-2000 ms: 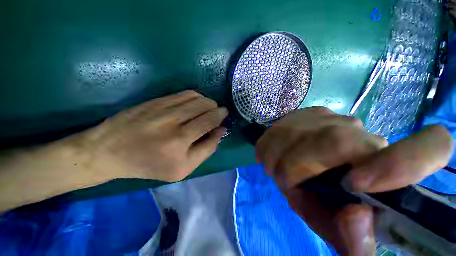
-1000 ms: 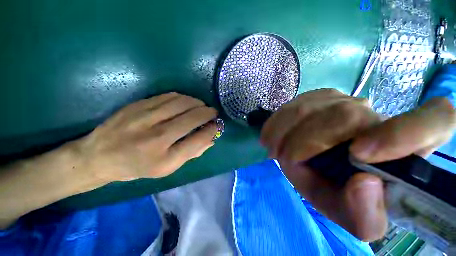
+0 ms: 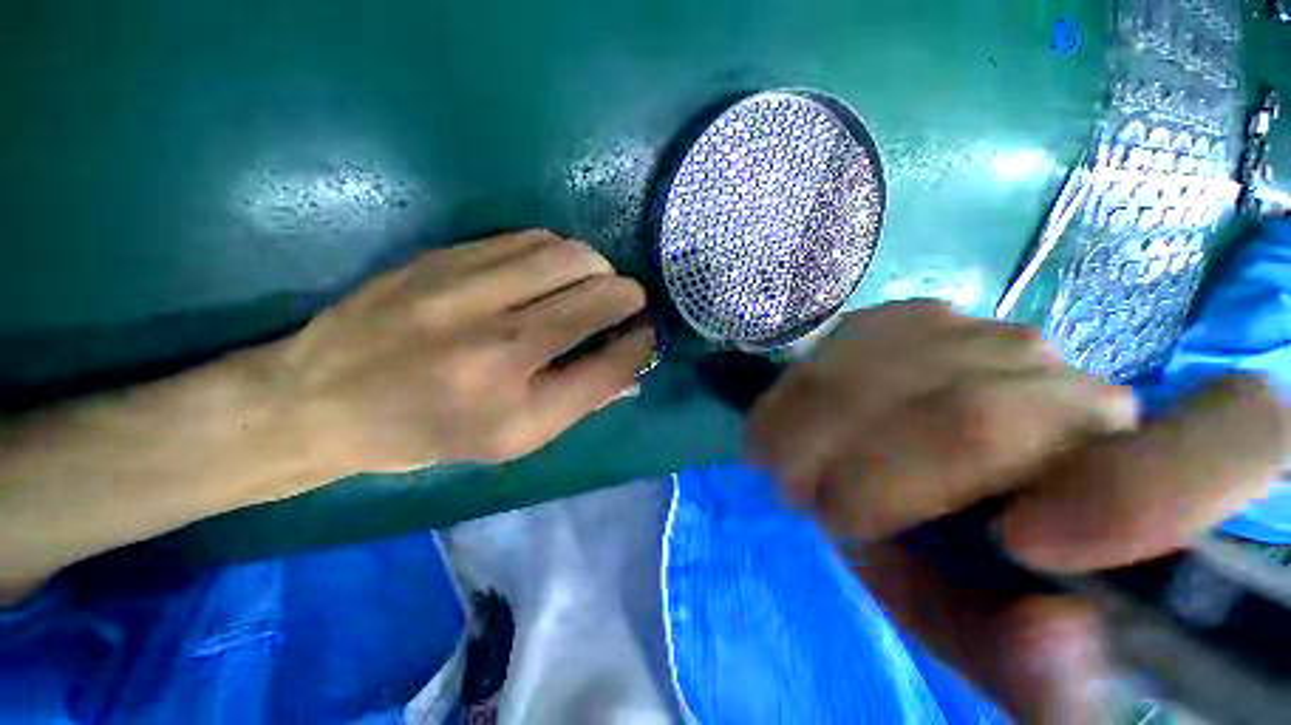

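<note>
My left hand (image 3: 474,354) rests low over the green mat, its fingertips closed on a small round module (image 3: 649,354), mostly hidden by the fingers. My right hand (image 3: 949,439), partly blurred, is shut around an electric screwdriver (image 3: 743,377). The black nose points left, just below the lower rim of the round screw plate and a little right of the module, with a gap between them. The tool's body runs out at the lower right. The round screw plate (image 3: 772,220) has a silver dotted surface and a dark rim. The screwdriver's tip and any screw cannot be made out.
A clear blister tray (image 3: 1147,213) lies at the right, with a thin pale stick (image 3: 1045,241) along its left side. Small shiny parts (image 3: 1257,149) lie beyond it at the far right. A blue mark (image 3: 1066,36) is at the top right. The mat's near edge borders my blue and grey clothing.
Since one second ago the screwdriver's nose has left the plate's lower rim and sits just below it. The module is turned and more hidden by my left fingers. The whole view has shifted slightly.
</note>
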